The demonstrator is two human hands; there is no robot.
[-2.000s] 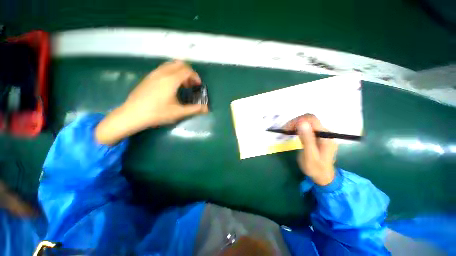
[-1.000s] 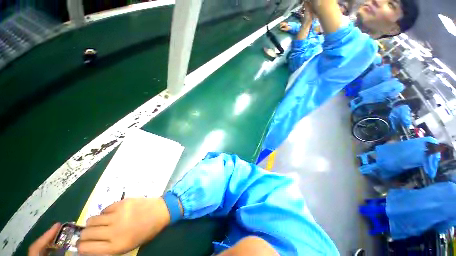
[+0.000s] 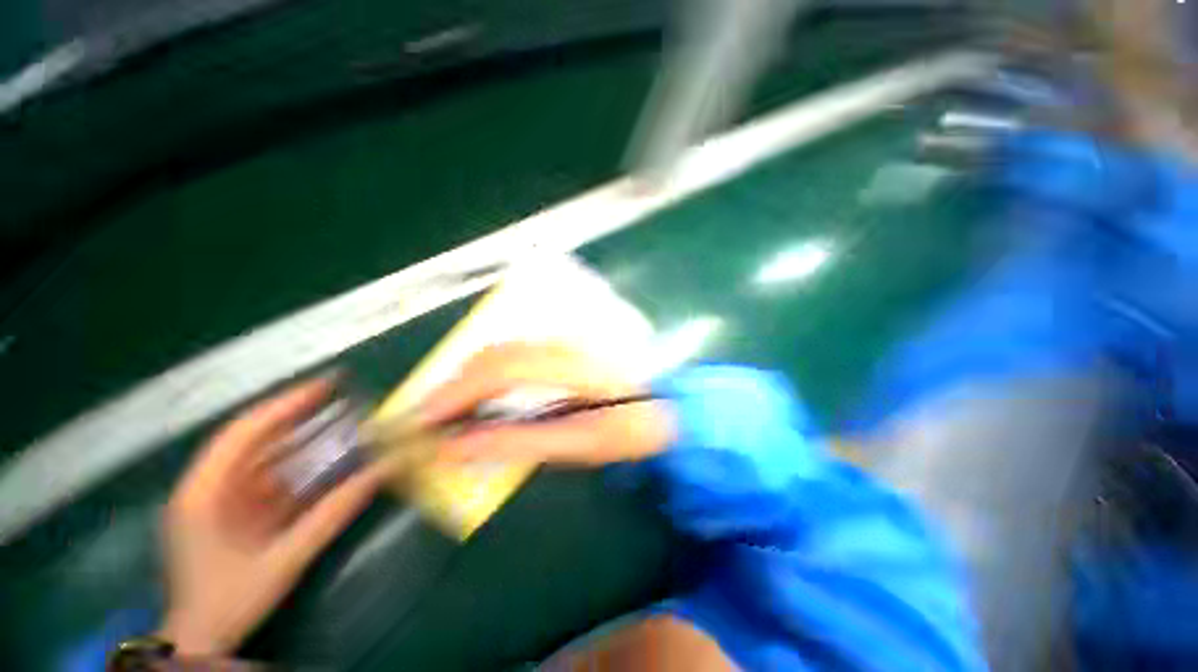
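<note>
The frame is heavily blurred. My left hand [image 3: 243,505] is at the lower left and holds a small silver-and-dark watch housing [image 3: 315,449] between thumb and fingers. My right hand [image 3: 526,414] is just to its right, its fingertips close to the housing; whether they touch it is unclear. Dark thin tweezers [image 3: 598,404] lie along my right hand, held in it. The white adhesive backing sheet [image 3: 558,302] with a yellowish edge lies on the green bench under and behind my right hand.
A white strip [image 3: 329,313] runs diagonally between the bench and the green belt [image 3: 355,197]. A pale upright post [image 3: 696,99] stands at the strip. Another person's blue sleeve [image 3: 1012,289] is at the right, with blurred items on the bench near it.
The view has swung back down and left from the neighbouring workers, so both hands show more fully. The housing remains in my left hand; my right hand stays beside it.
</note>
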